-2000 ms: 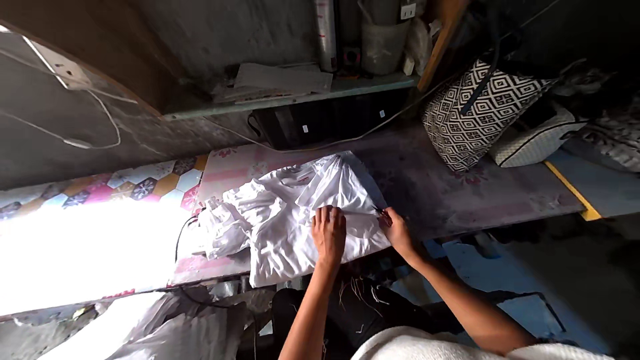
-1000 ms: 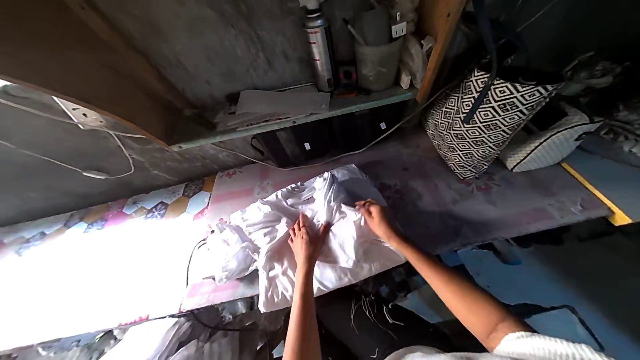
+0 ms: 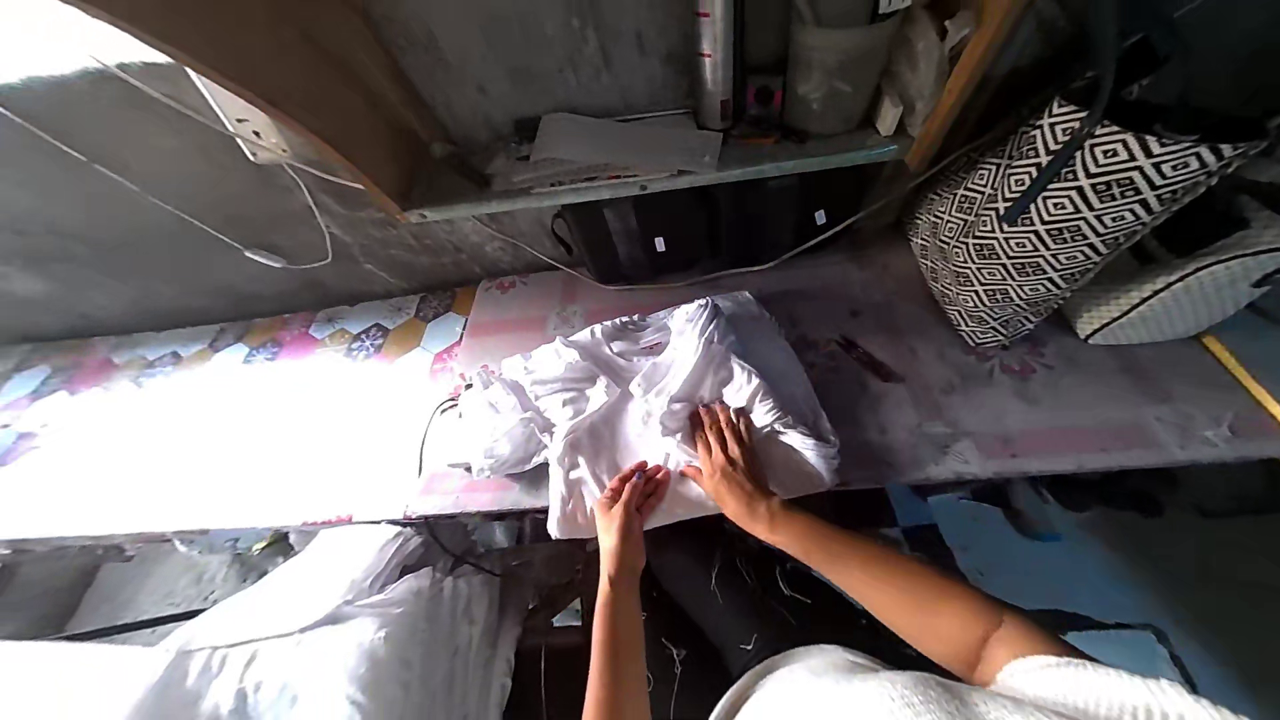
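Observation:
A white shirt-like garment (image 3: 620,400) lies rumpled on the table, its neckline toward the wall and its near edge at the table's front edge. My left hand (image 3: 632,497) is at the near part of the garment, fingers curled with the tips together; whether cloth is pinched between them cannot be told. My right hand (image 3: 728,455) rests palm down on the garment, right of the left hand, fingers slightly spread. To the right of the garment, a small dark reddish tool (image 3: 868,360), perhaps thread snips, lies on the table.
A patterned tote bag (image 3: 1050,220) and a pale quilted bag (image 3: 1170,295) stand at the right. Behind, a shelf (image 3: 780,155) holds papers, a spray can (image 3: 715,60) and a plastic container (image 3: 838,75). A cable runs along the back. White fabric (image 3: 350,640) hangs below the table's left front.
My right hand has moved left from the garment's right side onto its middle. The small dark tool now lies on the table; two seconds ago something dark was in my right hand.

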